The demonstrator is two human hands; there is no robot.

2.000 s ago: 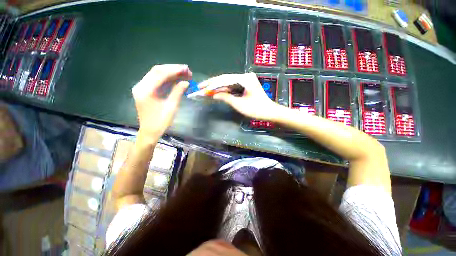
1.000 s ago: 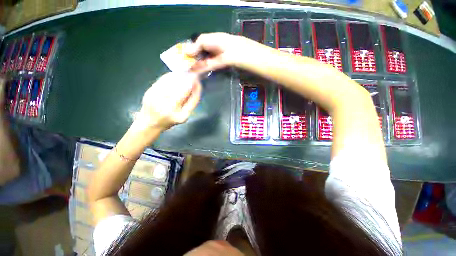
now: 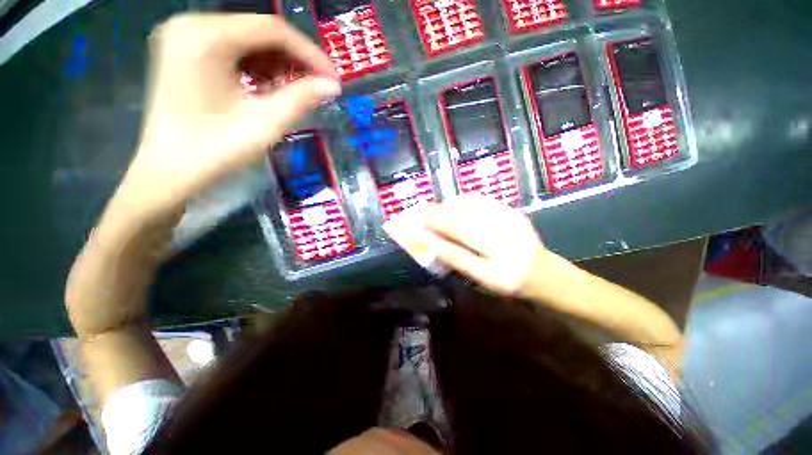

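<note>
My left hand [image 3: 214,107] is blurred and pinches a clear protective film with blue print [image 3: 369,133] between thumb and index finger. The film hangs over the second phone [image 3: 399,155] of the near row. My right hand [image 3: 490,240] holds a white card [image 3: 414,235] with a little orange, at the keypad end of that phone. The first near-row phone [image 3: 312,195] shows blue print on its screen. The phones sit in a clear blister tray [image 3: 614,182]. Part of the far row is hidden by my left hand.
More near-row phones with dark screens, such as one at the right end [image 3: 643,102], sit in the tray. The dark-green bench [image 3: 748,169] curves around it. A blurred blue print [image 3: 77,55] lies at the upper left. A parts tray [image 3: 200,351] is partly visible below the bench.
The view has shifted closer and to the right, over the phone tray. My hands have moved apart from each other to the tray, film in the left and card in the right.
</note>
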